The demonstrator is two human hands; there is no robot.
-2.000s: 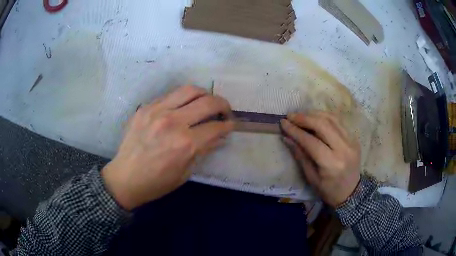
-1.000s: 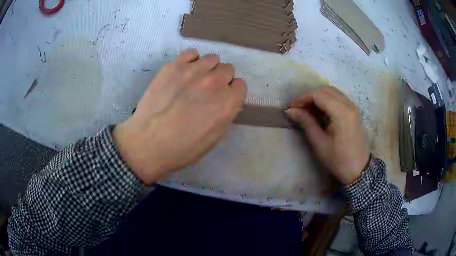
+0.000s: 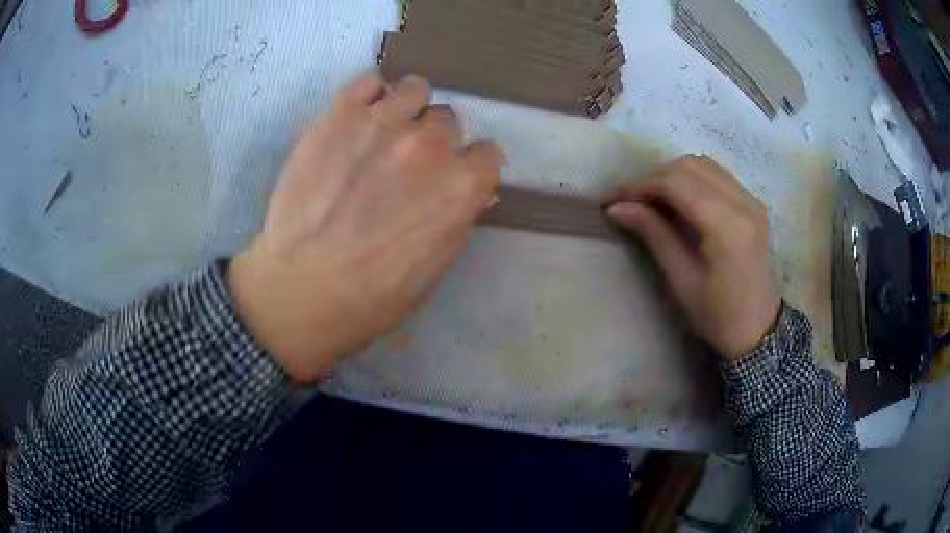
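Observation:
A narrow brown folded strip (image 3: 552, 213) lies across the white cloth between my hands. My left hand (image 3: 380, 213) covers its left end, so that end and my left fingertips' contact are partly hidden. My right hand (image 3: 708, 245) pinches the strip's right end between thumb and fingers. The pile of brown folded strips (image 3: 500, 52) lies just beyond, at the top centre. No dark template bar shows.
A slim beige stack (image 3: 740, 52) lies at the top right. The iron (image 3: 885, 281) is parked at the right edge on a dark pad (image 3: 878, 387). Red loop handles (image 3: 101, 13) show at the upper left. The white table cloth (image 3: 542, 344) has yellowish stains.
The dark bar seen earlier on the strip no longer shows. Both hands and the brown strip have moved up toward the brown pile.

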